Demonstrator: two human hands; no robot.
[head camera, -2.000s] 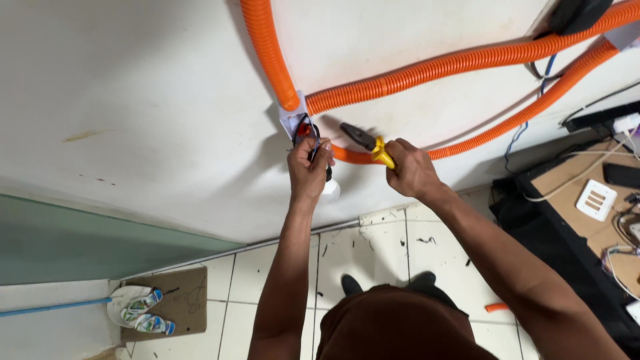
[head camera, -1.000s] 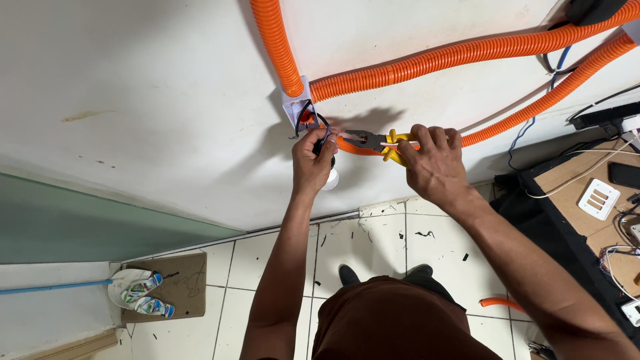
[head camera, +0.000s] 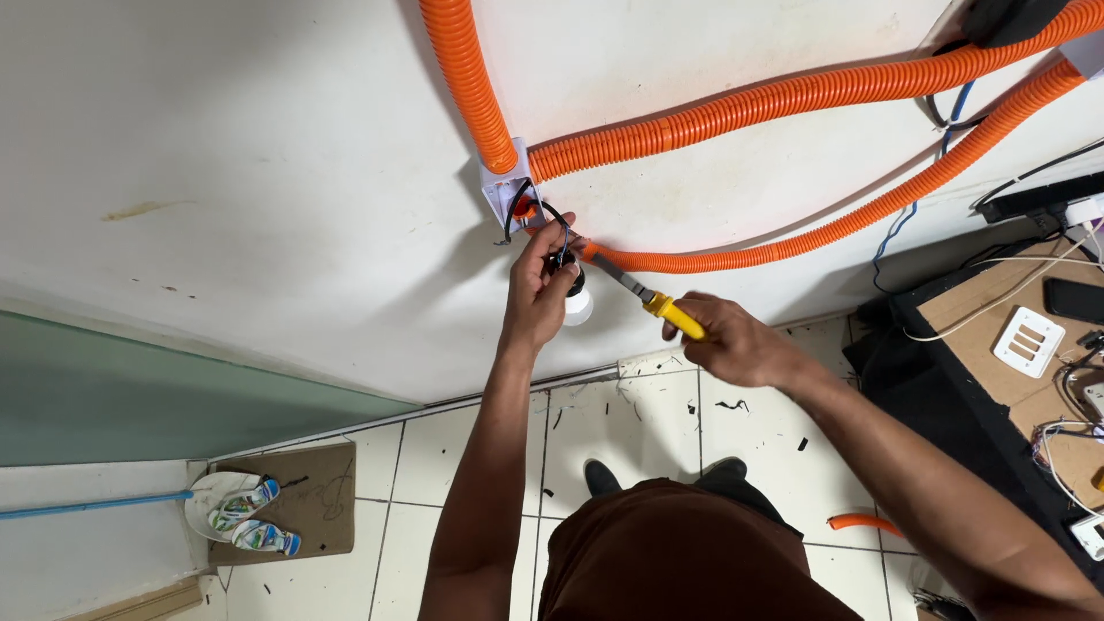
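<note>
My left hand (head camera: 541, 280) pinches wires (head camera: 565, 241) just below a white junction box (head camera: 501, 191) on the wall. A black lamp holder (head camera: 567, 274) with a white bulb (head camera: 578, 308) hangs at its fingers, partly hidden by them. My right hand (head camera: 733, 338) grips the yellow handles of combination pliers (head camera: 642, 293); their jaws point up-left to the wires at my left fingertips. Whether the jaws touch a wire cannot be told. Black wires come out of the box's open front, and orange corrugated conduits (head camera: 604, 148) run into it from above and from the right.
At the right, a table (head camera: 970, 306) holds a white switch plate (head camera: 1029, 341), a black phone and cables. Below lies a tiled floor (head camera: 621, 423) with black scraps and a short orange conduit piece (head camera: 865, 523). Slippers (head camera: 250, 517) rest on cardboard at the lower left.
The pliers, level beside my left hand a second ago, now slant up-left with their jaws close to its fingertips. My right hand has moved lower. My left hand remains near the box.
</note>
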